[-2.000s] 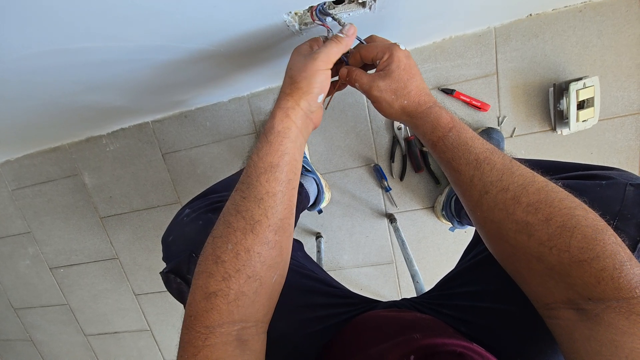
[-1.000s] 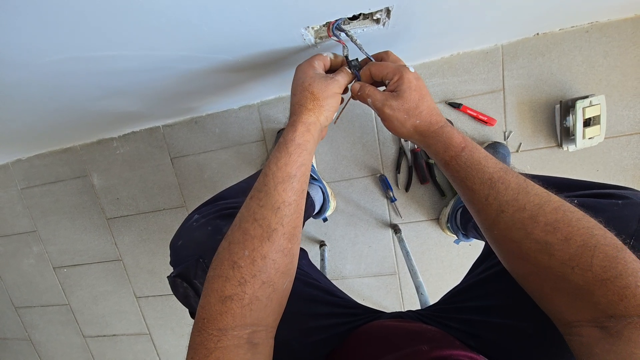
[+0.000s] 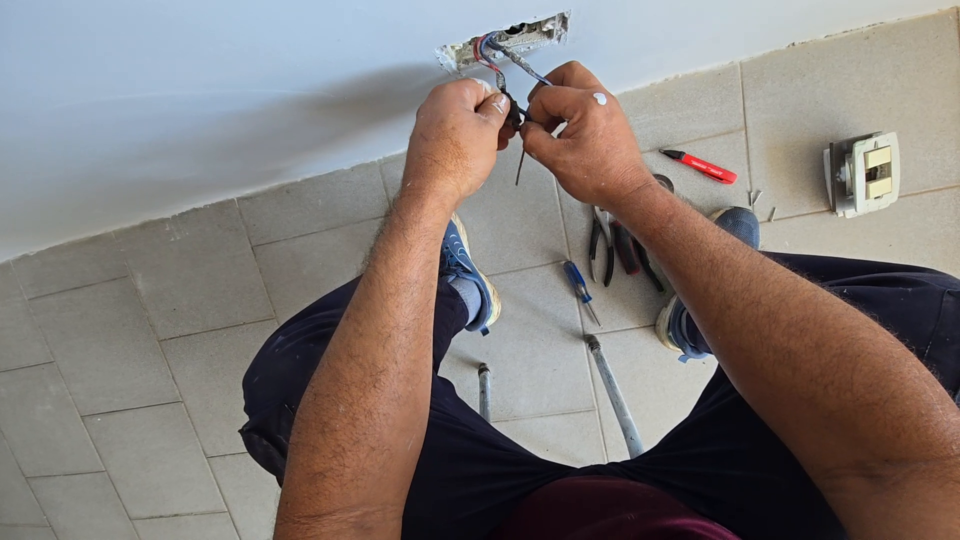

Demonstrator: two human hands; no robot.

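Red, blue and dark electrical wires [image 3: 491, 56] come out of a rectangular wall box [image 3: 532, 34] in the white wall. Below the box, my left hand [image 3: 457, 135] grips a small black part [image 3: 513, 112] on the wires between thumb and fingers. To its right, my right hand [image 3: 581, 131] pinches a dark wire at that part. One blue-grey wire [image 3: 525, 66] runs from the box to the fingers of my right hand. A thin wire end [image 3: 519, 166] hangs below the two hands. The fingertips partly hide the black part.
On the tiled floor lie a blue-handled screwdriver [image 3: 577, 286], pliers [image 3: 602, 244], a red pen-shaped tool [image 3: 701, 166] and small screws [image 3: 754, 198]. A switch or socket unit with a pale frame [image 3: 874, 174] rests at the right. Metal stool legs [image 3: 616, 394] stand between my shoes [image 3: 466, 274].
Both hands stay together on the wires, slightly lower from the wall box than two seconds ago. The fingers of my right hand have shifted around the black part.
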